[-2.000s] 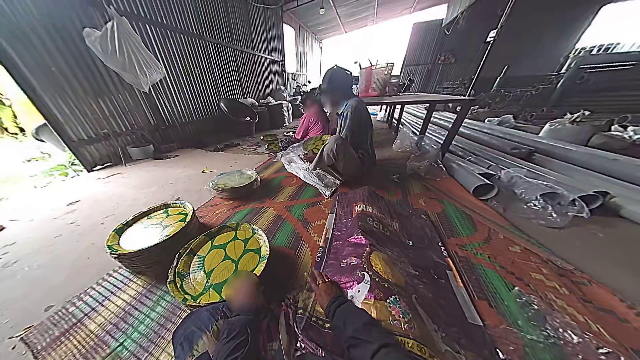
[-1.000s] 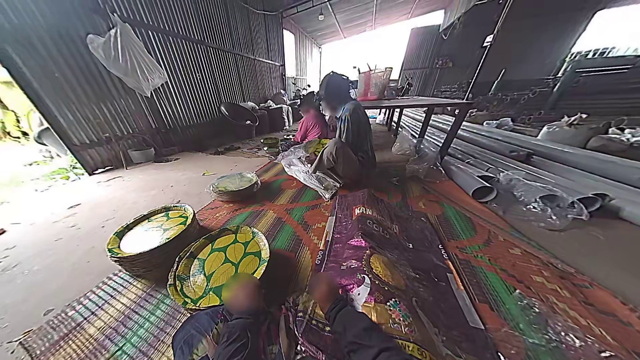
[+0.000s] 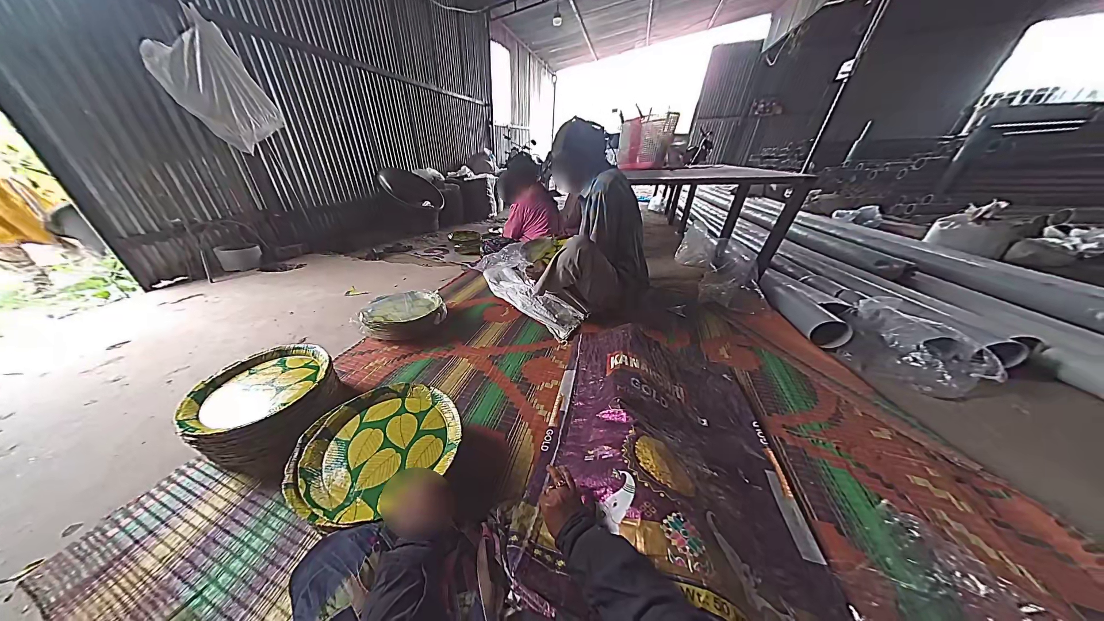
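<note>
My left hand (image 3: 417, 504) is blurred and lies at the near edge of a stack of green plates with a yellow leaf pattern (image 3: 379, 444); its fingers cannot be made out. My right hand (image 3: 561, 500), in a dark sleeve, is over the left side of a purple printed woven sack (image 3: 690, 448) spread flat, its fingers raised; whether it holds anything cannot be told. Left of the leaf-patterned stack and close against it stands another tall stack of plates (image 3: 259, 388) with a pale, shiny centre. Farther off is a smaller plate stack in clear plastic (image 3: 403, 312).
Patterned mats (image 3: 509, 345) cover the floor. Ahead sit a person in a grey-blue top (image 3: 614, 233) and a person in pink (image 3: 532, 211), beside a clear plastic bag (image 3: 530, 293). A table (image 3: 716, 176) and long grey pipes (image 3: 949, 285) are at the right.
My right hand has shifted slightly over the left side of the sack. My left hand remains by the leaf-patterned plates.
</note>
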